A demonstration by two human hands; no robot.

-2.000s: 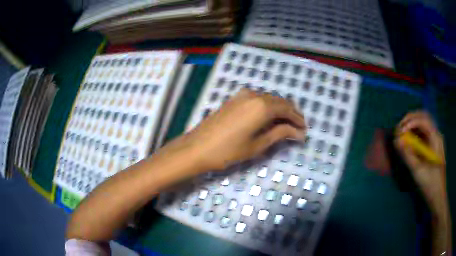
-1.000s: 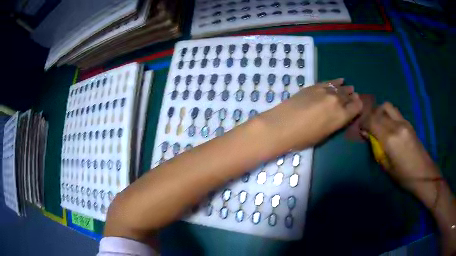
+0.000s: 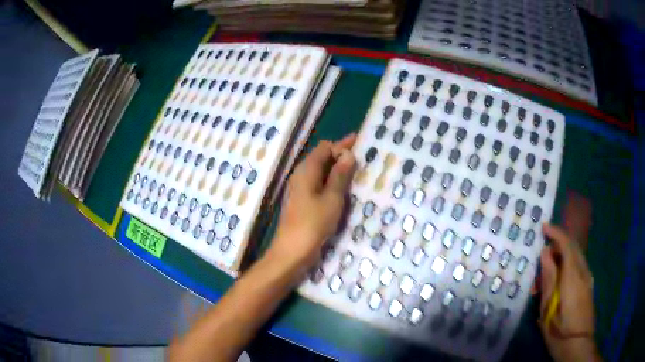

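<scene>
The white pocketed working tray [image 3: 452, 283] lies tilted in front of me, filled with rows of small dark oblong parts; those lower down shine white. Near its left edge, tan empty cutouts [image 3: 385, 172] show. My left hand [image 3: 315, 198] is at the tray's left edge, fingers bent close together; whether they grip the edge or a small part cannot be told. My right hand [image 3: 567, 283] is at the tray's lower right edge, with a slim yellow-handled tool [image 3: 553, 305] held against the palm; its tip is hidden.
The left tray stack [image 3: 212, 152] has tan gaps and stands beside the green label [image 3: 145, 237]. A leaning tray pile [image 3: 99, 127] is at far left. Beyond the red tape [image 3: 495, 79] are a brown-edged pile [image 3: 311, 20] and a filled tray [image 3: 506, 42]. A blurred reddish patch [image 3: 576, 215] lies at right.
My hands were close together right of the tray. My left hand has moved back to the tray's left edge; my right hand is now at its lower right edge. The view has shifted and tilted.
</scene>
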